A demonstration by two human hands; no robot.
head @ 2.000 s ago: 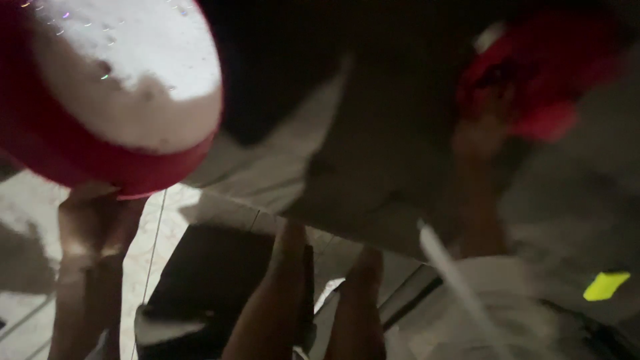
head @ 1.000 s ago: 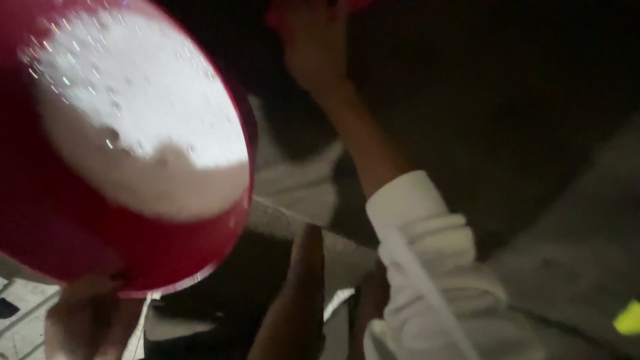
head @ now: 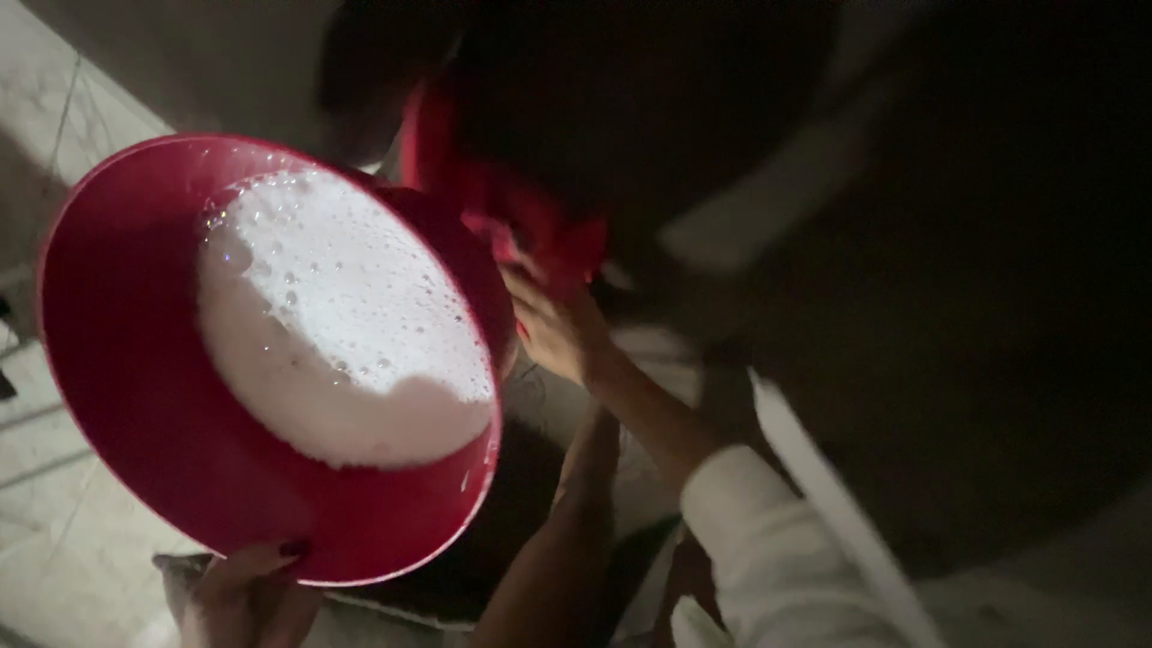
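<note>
My left hand (head: 247, 585) grips the lower rim of a red bowl-shaped basin (head: 117, 360), which is tilted in view. White foam with bubbles (head: 360, 297) lies on the liquid inside it. Just right of the basin, my right hand (head: 562, 324) holds a red cloth (head: 549, 225), its fingers closed around the near end. The cloth is blurred and its far part fades into shadow. A light, pushed-up sleeve (head: 774, 540) covers the right forearm.
Bare legs (head: 558, 558) show below, between the arms. Pale tiled floor (head: 54, 504) with dark joints lies at the left. A pale, narrow strip (head: 837, 504) crosses in front of the right sleeve. Deep shadow covers the upper right.
My right hand, with the red cloth, has come down from the top of the view to beside the basin. The basin shows more fully, still in my left hand.
</note>
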